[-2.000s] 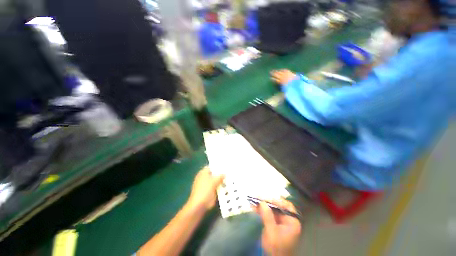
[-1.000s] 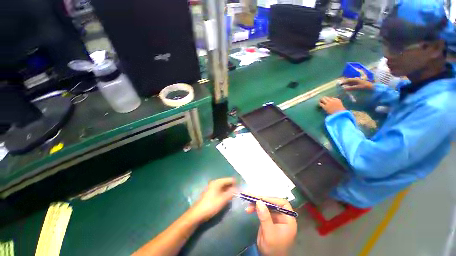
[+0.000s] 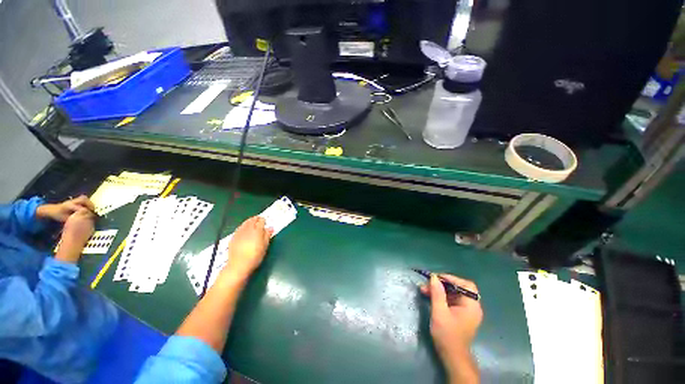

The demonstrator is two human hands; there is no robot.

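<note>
My left hand [image 3: 251, 244] reaches out over a white strip with black dots [image 3: 283, 215] that lies slanted on the green bench mat; its fingers cover the strip's middle, and I cannot tell whether they grip it. My right hand [image 3: 453, 309] holds dark, pen-like tweezers [image 3: 456, 289] above the mat, tip pointing left. Beside my left arm, a fan of white dotted strips [image 3: 153, 244] lies on the mat. White sheets with few dots [image 3: 566, 326] lie at the right, beside the black tray [image 3: 644, 315].
The raised shelf holds a blue bin [image 3: 124, 85], monitor stand [image 3: 323, 105], dispenser bottle [image 3: 454, 109] and tape roll [image 3: 540, 157]. A black cable [image 3: 242, 150] hangs near my left arm. A co-worker's hands [image 3: 77, 216] are at the far left. A short strip [image 3: 335, 215] lies below the shelf.
The view has swung left. The dotted sheet in my left hand two seconds ago was gone from it one second ago. My left hand is now at the slanted strip; my right hand still holds the tweezers.
</note>
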